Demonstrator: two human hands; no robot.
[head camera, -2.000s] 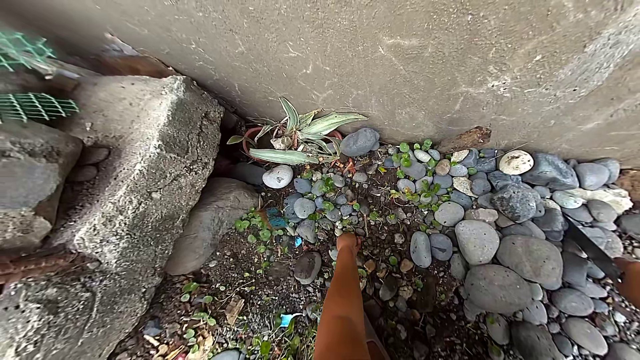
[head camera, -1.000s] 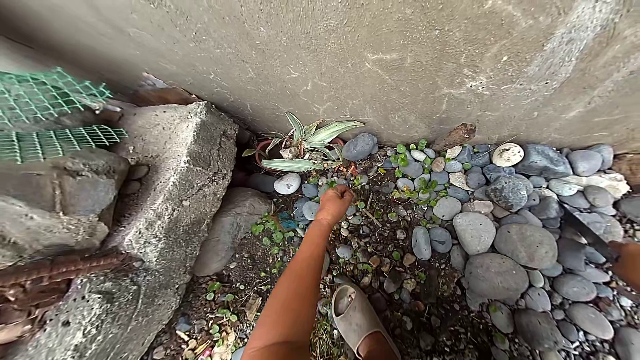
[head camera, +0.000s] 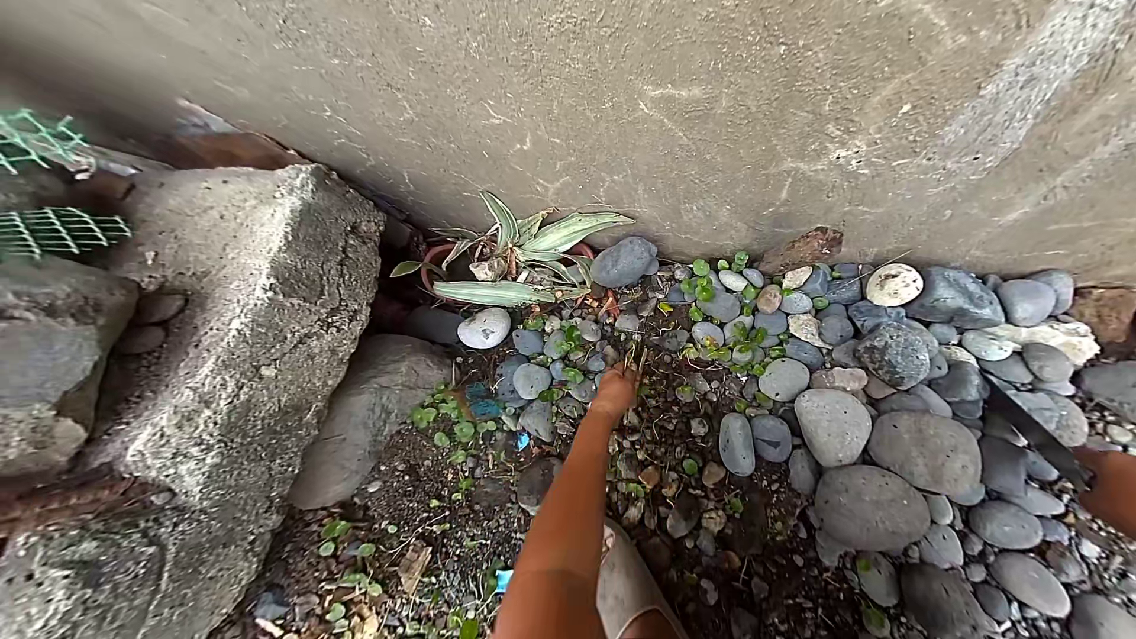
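My left hand (head camera: 617, 388) reaches down to the pebbly soil, its fingers closed around thin plant stems (head camera: 633, 353) that stick up past the fingertips. Just beyond it lie small grey stones and dry bits, below a potted plant (head camera: 510, 257) with striped green-white leaves. At the right edge my right hand (head camera: 1109, 488), partly cut off by the frame, is closed on a knife (head camera: 1034, 430); its dark blade points up and left over the grey stones. Small round-leaved green weeds (head camera: 457, 426) grow left of my left hand, and more weeds (head camera: 741, 342) grow among the pebbles to its right.
A rough concrete wall (head camera: 674, 115) runs across the back. Large concrete blocks (head camera: 248, 293) stand at left, with green plastic mesh (head camera: 62, 231) over them. Rounded grey stones (head camera: 923, 453) cover the right side. A sandal (head camera: 630, 586) shows beside my left forearm.
My left hand has moved right over the soil since one second ago, and plant stems now show at its fingers. The right hand still holds the knife at the right edge.
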